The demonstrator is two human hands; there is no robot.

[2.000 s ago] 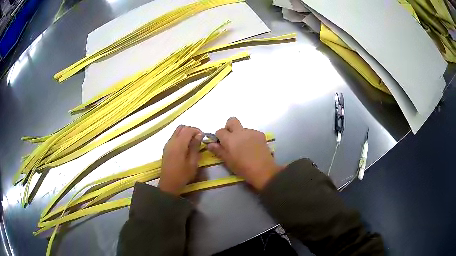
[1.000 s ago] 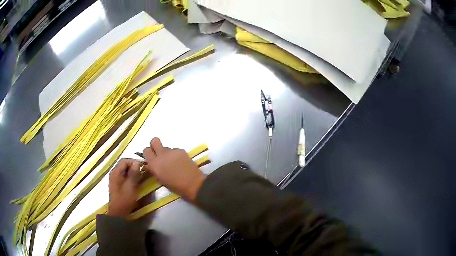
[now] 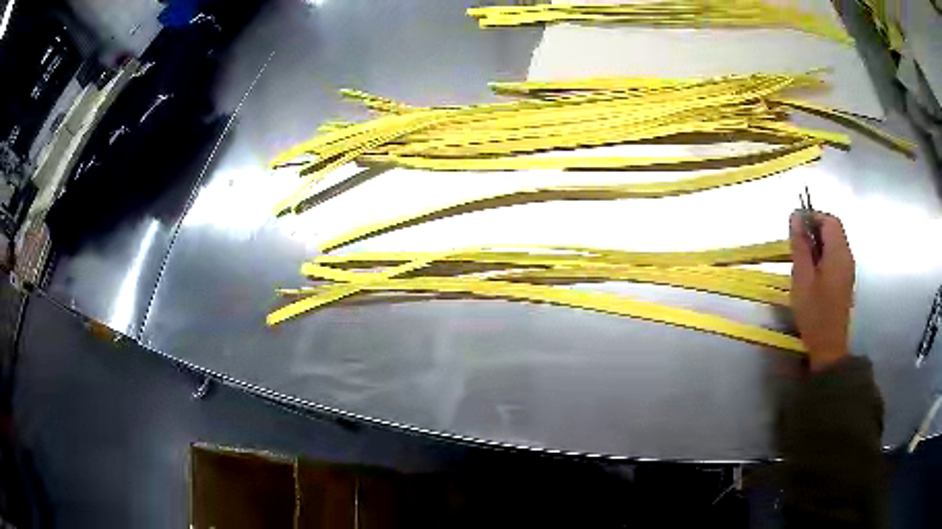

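Observation:
My right hand is near the right side, closed around small thread snips whose thin blades point up, away from me. The hand covers the right ends of a few loose yellow straps that lie left across the metal table. My left hand is not in view. A single curved yellow strap lies just behind them. A larger loose bundle of yellow straps lies farther back, partly on a white card sheet.
Another strap bundle is at the top edge. Dark snips and a pale tool lie at the far right. A black fabric pile is at the left. A brown cardboard box is below the table edge.
The view has swung left, so the straps appear farther right and more level. My left hand has left the picture. My right hand has stopped meeting it and rests over the strap ends.

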